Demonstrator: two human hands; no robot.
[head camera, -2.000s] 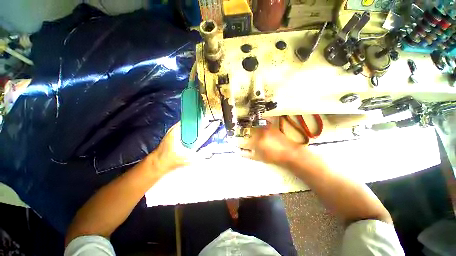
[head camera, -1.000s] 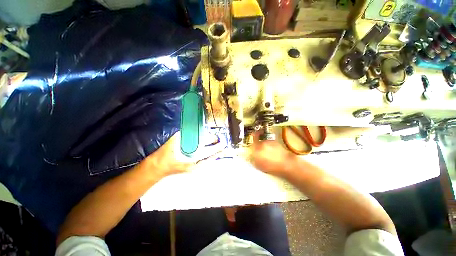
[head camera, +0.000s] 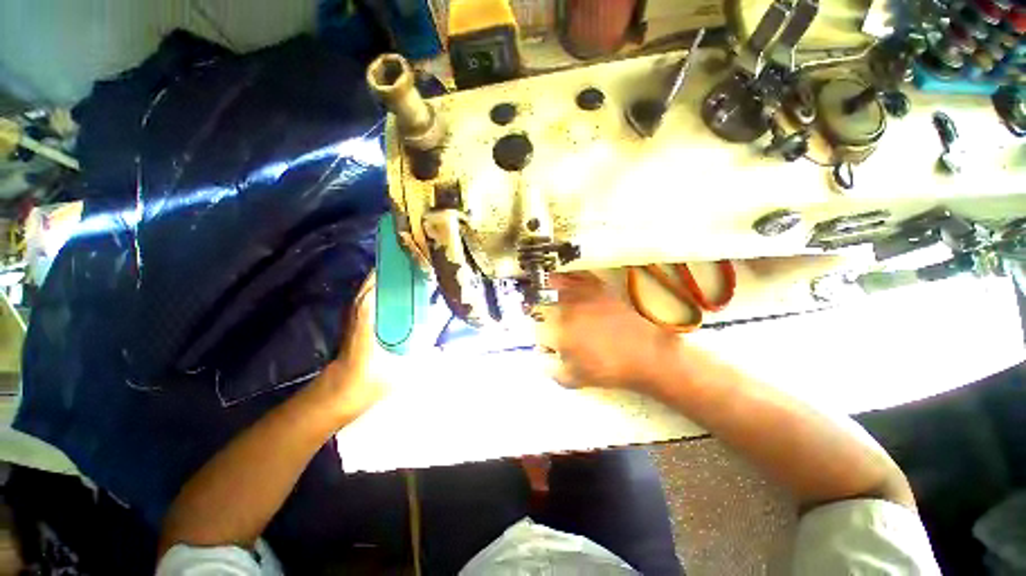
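A small blue and white fabric piece (head camera: 459, 333) lies at the needle area of the cream sewing machine (head camera: 653, 169), partly lost in glare. My left hand (head camera: 366, 358) is left of it, partly behind the teal-green lamp (head camera: 395, 281); its fingers are washed out by glare. My right hand (head camera: 596, 332) is just right of the needle area, fingers bent and partly under the machine head; its grip is hidden. The shiny dark navy garment (head camera: 248, 236) lies heaped at the left.
Scissors with orange-red loop handles (head camera: 682, 297) lie under the machine arm, right of my right hand. Small spools (head camera: 979, 39) stand at the back right. A yellow and black box (head camera: 484, 45) stands behind the machine. The white table's front edge (head camera: 506, 456) is near my lap.
The view has shifted, so the machine head appears further left and tilted. My right hand shows more clearly beside the needle area. My left hand remains by the lamp.
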